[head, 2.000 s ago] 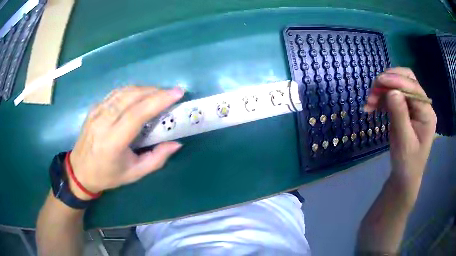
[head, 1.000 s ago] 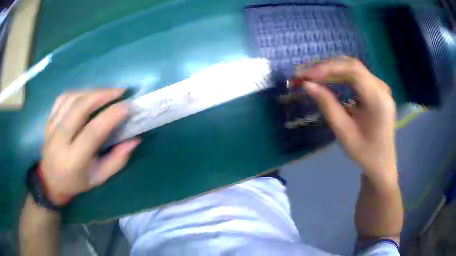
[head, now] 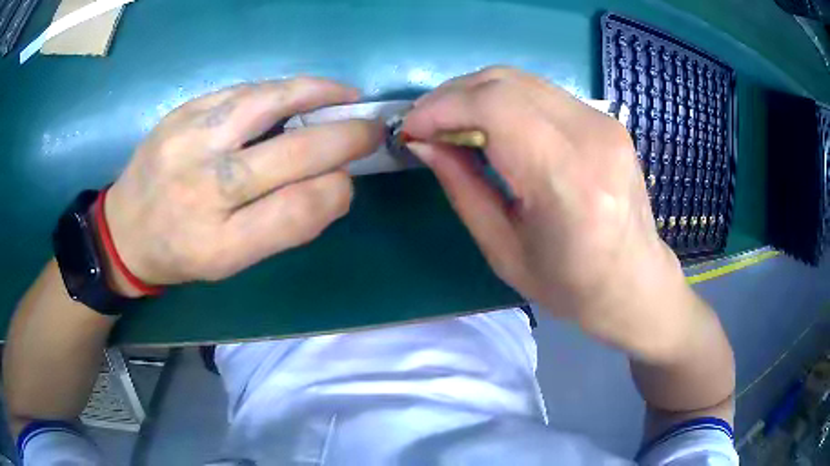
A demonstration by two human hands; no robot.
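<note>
The silver-white metal strip plate (head: 369, 165) lies on the green bench, mostly hidden under both hands. My left hand (head: 259, 173) rests over its left part, index fingertip beside an opening. My right hand (head: 546, 182) grips the thin yellow-brown pick-up tool (head: 462, 138), its red tip at that opening near the plate's middle. A small insert at the tip is too hidden to make out clearly. The black blister tray (head: 678, 136) lies at the plate's right end, with a row of brass-coloured inserts near its lower edge.
A stack of black blister trays (head: 794, 182) stands at the right bench edge. A tan cardboard strip (head: 84, 33) and white tape (head: 55, 31) lie at the upper left. Grey strip plates show at the far upper-left corner. The bench's front edge runs close to the wearer's body.
My right hand has moved left from the blister tray to the plate's middle with the tool. My left hand has moved in along the plate, closer to the tool tip. The view has shifted.
</note>
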